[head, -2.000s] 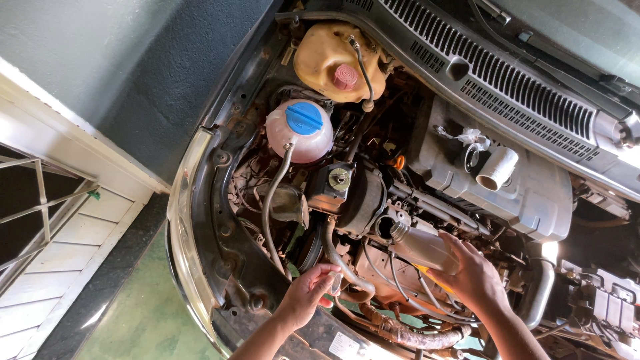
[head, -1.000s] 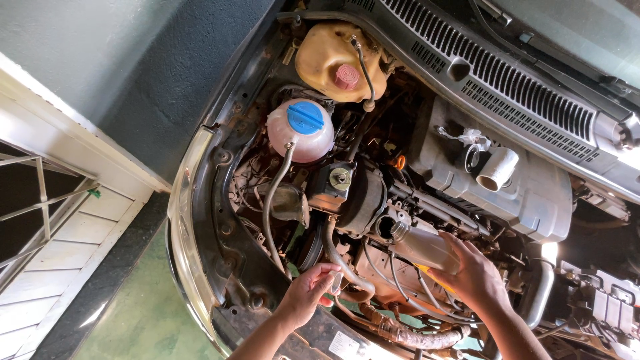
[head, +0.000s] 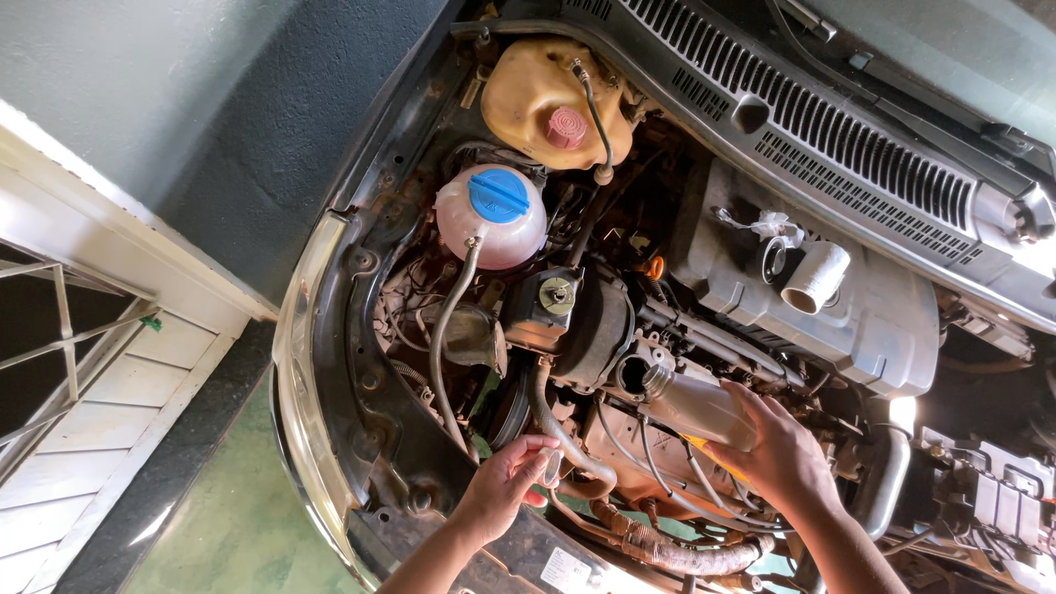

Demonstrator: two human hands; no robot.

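My right hand (head: 775, 458) grips a grey plastic bottle (head: 701, 408), tilted on its side. The bottle's threaded mouth lies at the rim of the engine's round oil filler opening (head: 634, 375). Whether liquid flows cannot be seen. My left hand (head: 507, 487) pinches a small light-coloured cap (head: 551, 466) between thumb and fingers, beside a rubber hose (head: 549, 412). Left of the filler is a black reservoir with a greenish cap (head: 557, 295).
A pinkish coolant tank with a blue cap (head: 498, 196) and a yellowed tank with a red cap (head: 567, 127) stand farther back. A white cylindrical part (head: 815, 277) and a black ring (head: 773, 260) lie on the grey engine cover (head: 883, 330). The car's front edge (head: 309, 330) curves at left.
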